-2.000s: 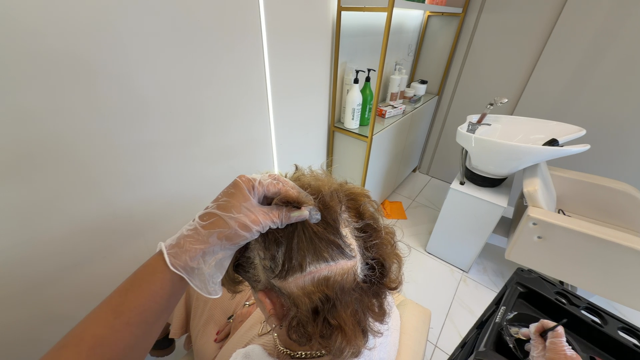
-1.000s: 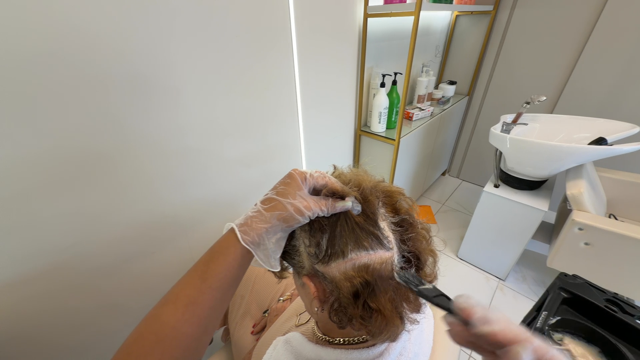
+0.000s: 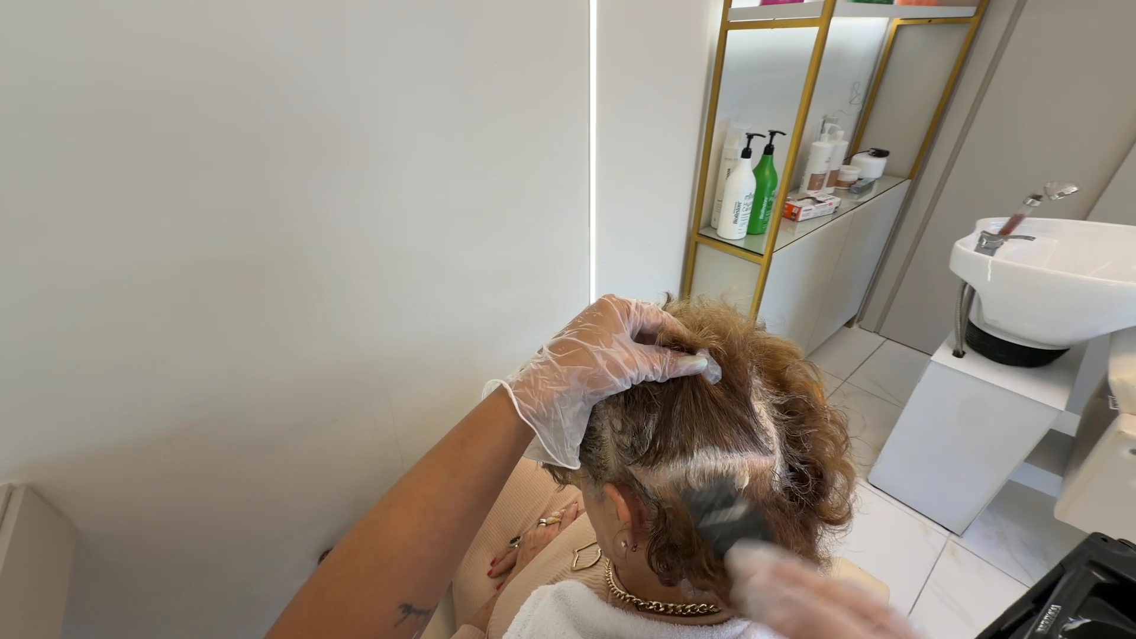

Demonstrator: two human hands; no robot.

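Note:
A seated person's head with curly light-brown hair (image 3: 799, 417) fills the lower middle. My left hand (image 3: 612, 351), in a clear glove, pinches a section of hair near the crown between thumb and fingers. Below it a parting (image 3: 710, 466) shows the scalp, with whitish cream along it and up the right side. My right hand (image 3: 808, 590), gloved and blurred by motion, grips a dark tint brush (image 3: 728, 519) whose head is at the hair just under the parting. A white towel (image 3: 586, 612) lies around the person's shoulders.
A black salon trolley (image 3: 1074, 595) stands at the lower right. Behind it are a white wash basin (image 3: 1056, 275) on a white pedestal (image 3: 972, 435) and a gold-framed shelf (image 3: 763, 257) with pump bottles (image 3: 737, 195). A pale wall (image 3: 293, 222) rises at the left.
My right hand was at the trolley two seconds ago, then came over to the head with the brush, which is now farther left, by the parting. My left hand keeps its hold on the hair.

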